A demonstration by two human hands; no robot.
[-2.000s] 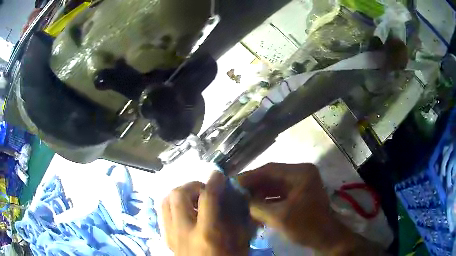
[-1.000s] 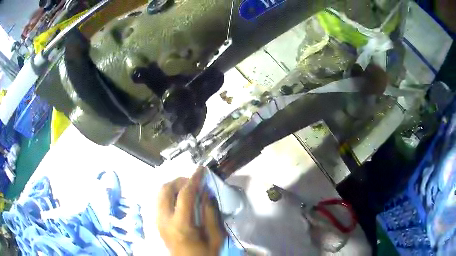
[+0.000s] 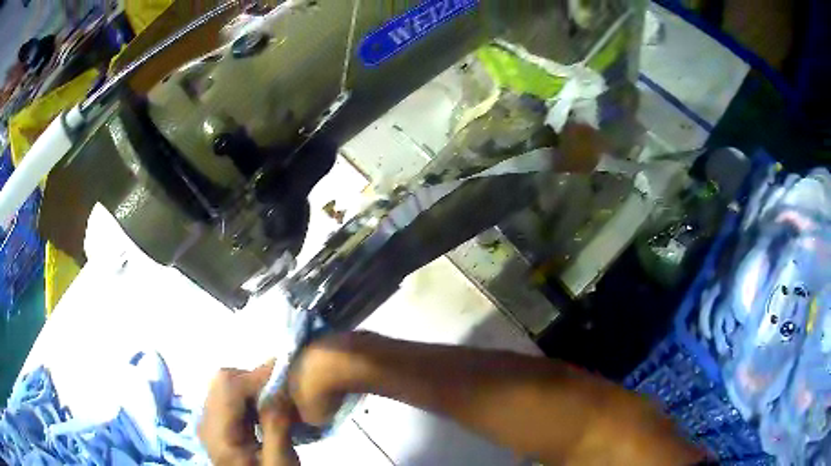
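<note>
A light-blue fabric piece (image 3: 290,350) is at the tip of the sewing machine's dark narrow arm (image 3: 383,259), under the metal presser foot area (image 3: 278,280). My left hand (image 3: 241,414) pinches its near edge from the left. My right hand (image 3: 323,373) holds it from the right, close to the foot, with the forearm crossing the lower right. The fingers hide much of the piece. A long whitish tape (image 3: 456,189) runs along the machine arm towards the foot. The olive-grey machine head (image 3: 191,136) stands above the work.
A pile of light-blue loops and pieces (image 3: 91,423) lies on the white table (image 3: 100,319) at the lower left. At the right, a blue mesh crate (image 3: 679,382) holds light-blue pieces (image 3: 774,300), one with an animal face. A green and white bundle (image 3: 538,77) is at the machine's back.
The view has shifted right, bringing the crate's pieces into view. My right hand, out of view one second ago, is back on the fabric. The red scissors handle no longer shows.
</note>
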